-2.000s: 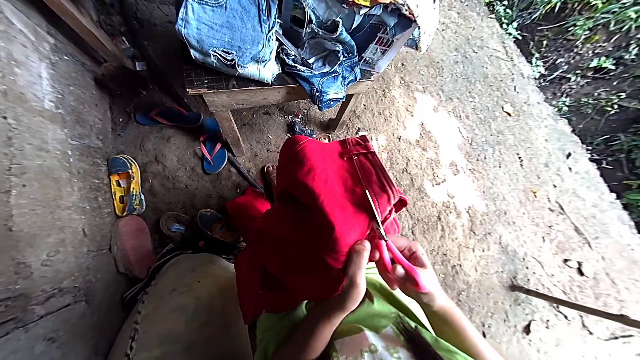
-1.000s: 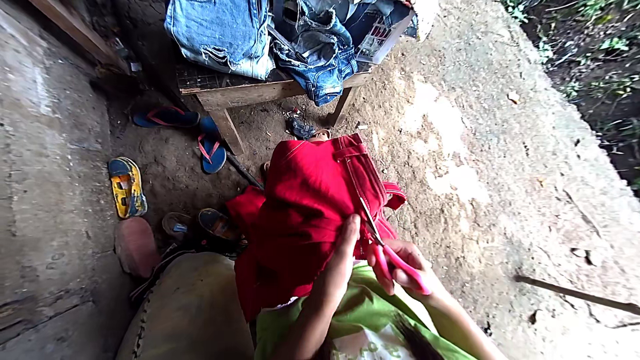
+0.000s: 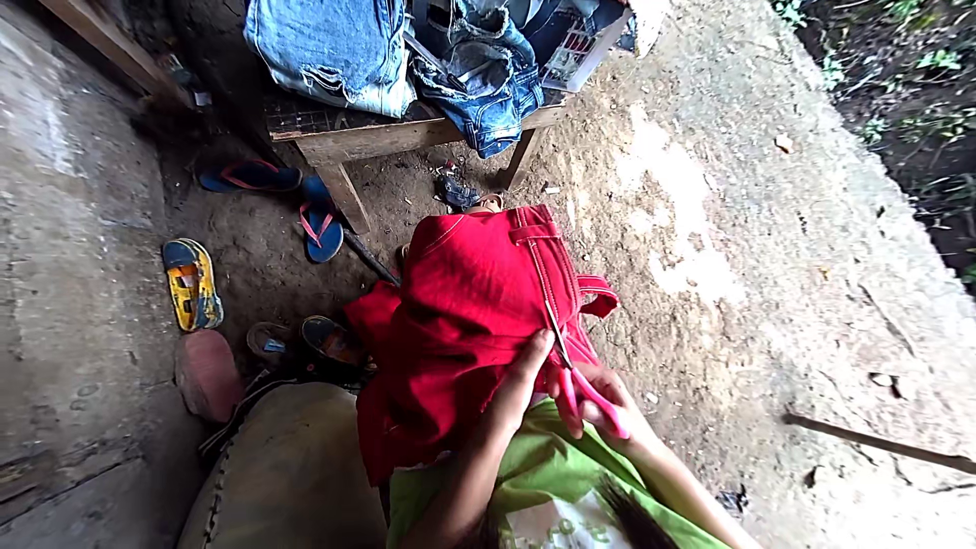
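Red trousers or shorts [image 3: 473, 305] with pale stitching lie bunched over my lap, the waistband and its belt loops toward the right. My left hand [image 3: 522, 381] grips the red cloth, its thumb pressed beside the waistband near the scissor blades. In my right hand [image 3: 602, 404] are scissors with pink handles [image 3: 595, 400], fingers through the loops. Their narrow metal blades lie along the waistband seam and look nearly closed; whether cloth is between them cannot be told. The fingers of my left hand are partly hidden by the fabric.
Ahead, a low wooden bench [image 3: 381, 143] bears folded blue jeans [image 3: 328, 53], frayed denim [image 3: 488, 76] and a clear plastic container [image 3: 583, 53]. Flip-flops [image 3: 324, 232] and a yellow-and-blue sandal [image 3: 191, 284] lie on the ground at left, beside a concrete wall. A stick [image 3: 877, 441] lies at right.
The scissors and my right hand have shifted slightly against the waistband. My left hand still holds the red cloth, its thumb now close to the blades.
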